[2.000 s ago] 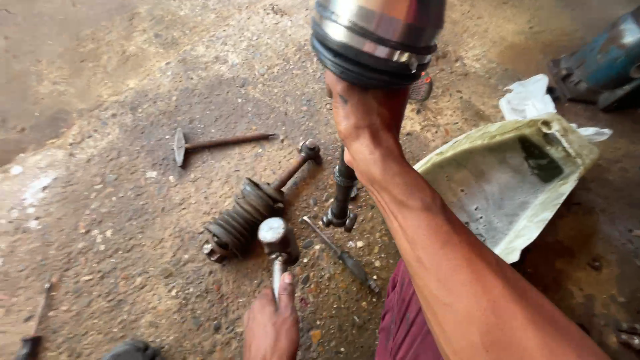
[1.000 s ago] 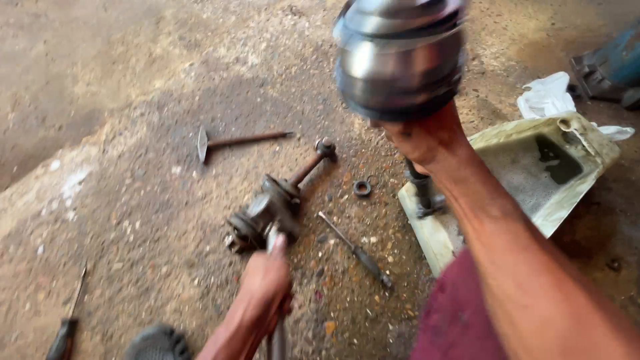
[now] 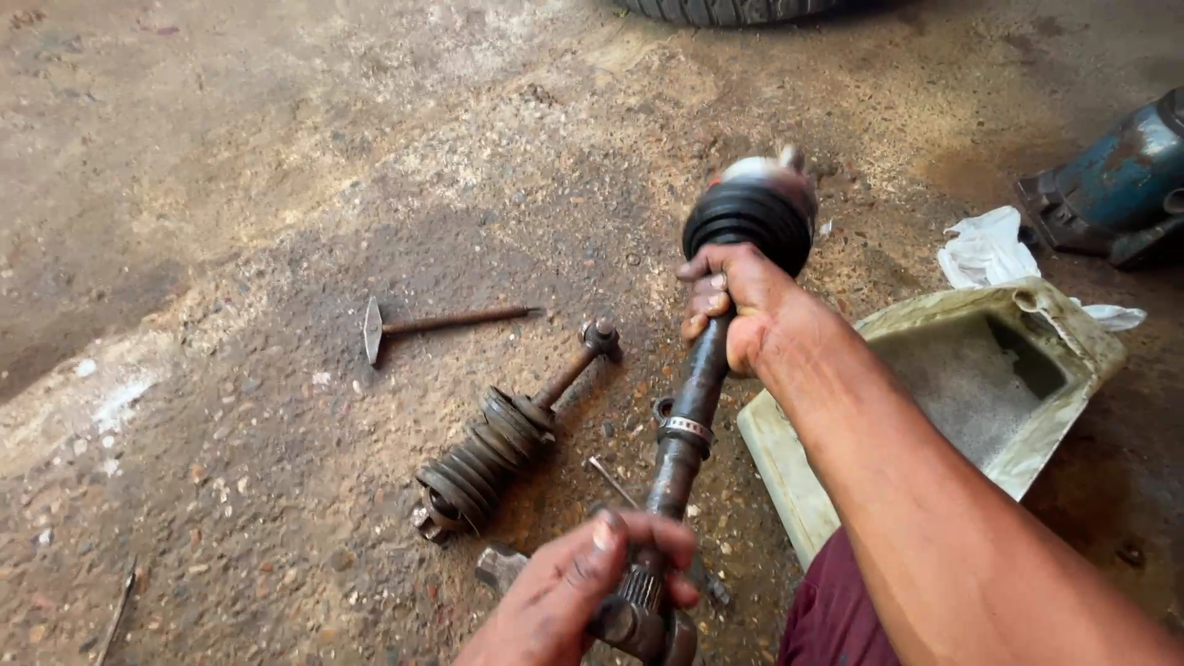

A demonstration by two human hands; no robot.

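My right hand [image 3: 740,301] grips a drive shaft [image 3: 708,370] just below its black ribbed rubber boot [image 3: 747,222]. The joint end above the boot is blurred. A metal hose clamp [image 3: 686,425] sits around the shaft lower down. Around the splined lower part, by the universal joint [image 3: 638,629], are the blurred fingers of my left hand [image 3: 592,573]. A hammer head [image 3: 501,566] shows beside that hand, its handle hidden. Left of the shaft, on the floor, lies a second shaft piece with a ribbed boot [image 3: 486,458].
A metal-handled hammer [image 3: 453,321] lies farther left. A screwdriver's blade [image 3: 612,481] shows near the shaft, another thin tool [image 3: 116,610] at lower left. A cut plastic container with liquid [image 3: 805,499], a white plastic bag [image 3: 990,248] and a blue metal jack [image 3: 1115,180] stand right; a tyre [image 3: 735,9] is at the top.
The shaft's boot end has come down from near the camera. My left hand held a hammer before; now it is at the shaft's lower end and the hammer head lies beside it.
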